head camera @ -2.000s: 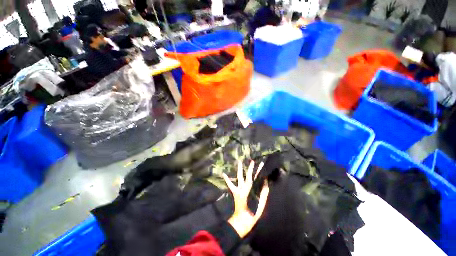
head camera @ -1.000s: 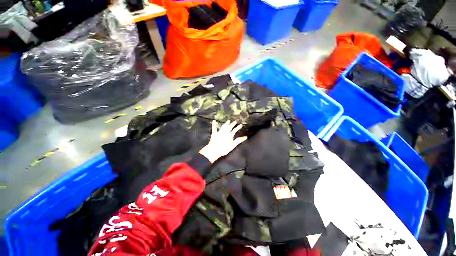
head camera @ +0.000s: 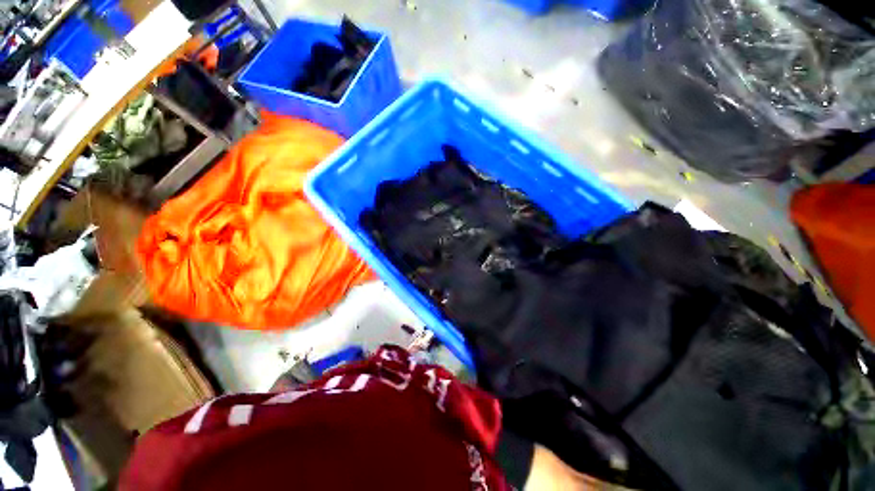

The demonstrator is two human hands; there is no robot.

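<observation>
A heap of black garment panels (head camera: 614,326) with some camouflage cloth lies at the centre and right. More black and camouflage pieces (head camera: 451,216) lie inside a large blue tote bin (head camera: 552,177), and the heap overlaps its near end. My left arm in a red sleeve reaches in from the bottom. Only a small part of my left hand (head camera: 566,476) shows at the bottom edge, beside the heap; its fingers are cut off, so its grip cannot be told. My right hand is out of the picture.
An orange bundle sack (head camera: 254,235) sits left of the bin. Behind it is a blue bin (head camera: 379,81) with black pieces. A cardboard carton (head camera: 130,374) and wood-edged table (head camera: 106,91) are at left. A plastic-wrapped bundle (head camera: 739,86) is upper right, another orange sack (head camera: 839,235) at the right edge.
The view has swung to the left, bringing in the orange sack, carton and bin interior. My left hand, earlier spread flat on the heap, is now low at the bottom edge, mostly cut off.
</observation>
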